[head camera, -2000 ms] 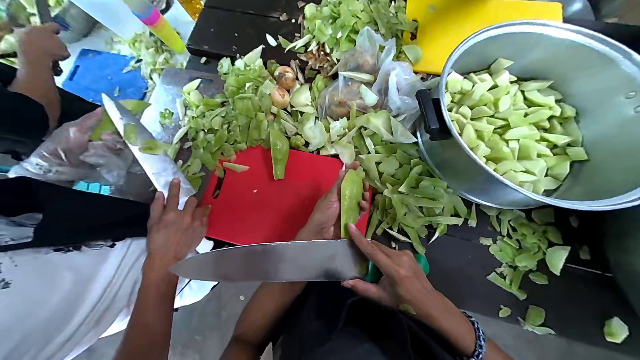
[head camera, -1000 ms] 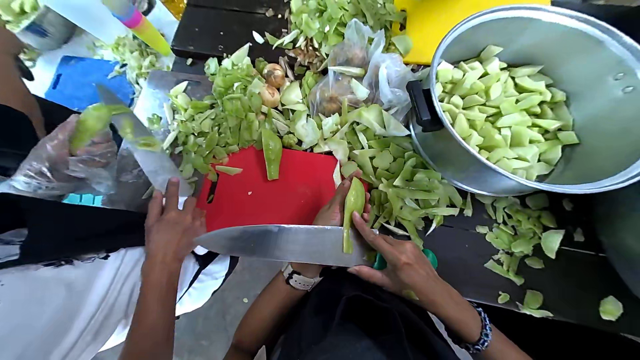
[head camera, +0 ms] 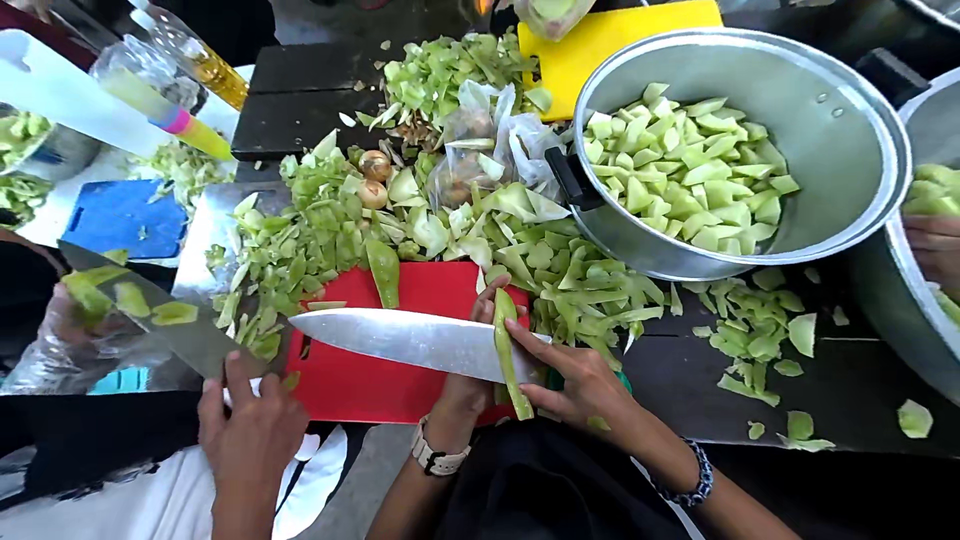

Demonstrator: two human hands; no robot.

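Note:
A large chef's knife [head camera: 405, 341] lies across the red cutting board [head camera: 360, 394] in view, its tip to the left. My right hand [head camera: 585, 375] holds it by the green handle, mostly hidden in the palm. On the blade near my right fingers rests a long strip of green peel [head camera: 506, 352]. My left hand [head camera: 476, 367], with a pale watch at the wrist, is behind and under the blade; it seems to hold a green vegetable piece, largely hidden. Another green piece [head camera: 383, 272] sits at the board's far edge.
Peelings [head camera: 300, 247], onions [head camera: 373, 180] and a plastic bag [head camera: 469, 161] lie beyond the board. A big metal pot [head camera: 832, 187] of cut green pieces stands right, near a yellow board [head camera: 600, 45]. At left, a co-worker's hand [head camera: 251, 435] holds another large knife [head camera: 165, 322]; a blue board [head camera: 124, 217] lies beyond.
The green strip now lies over my blade near the handle, where earlier my left hand held a wider green piece beyond the blade. The co-worker's knife now has slices on it.

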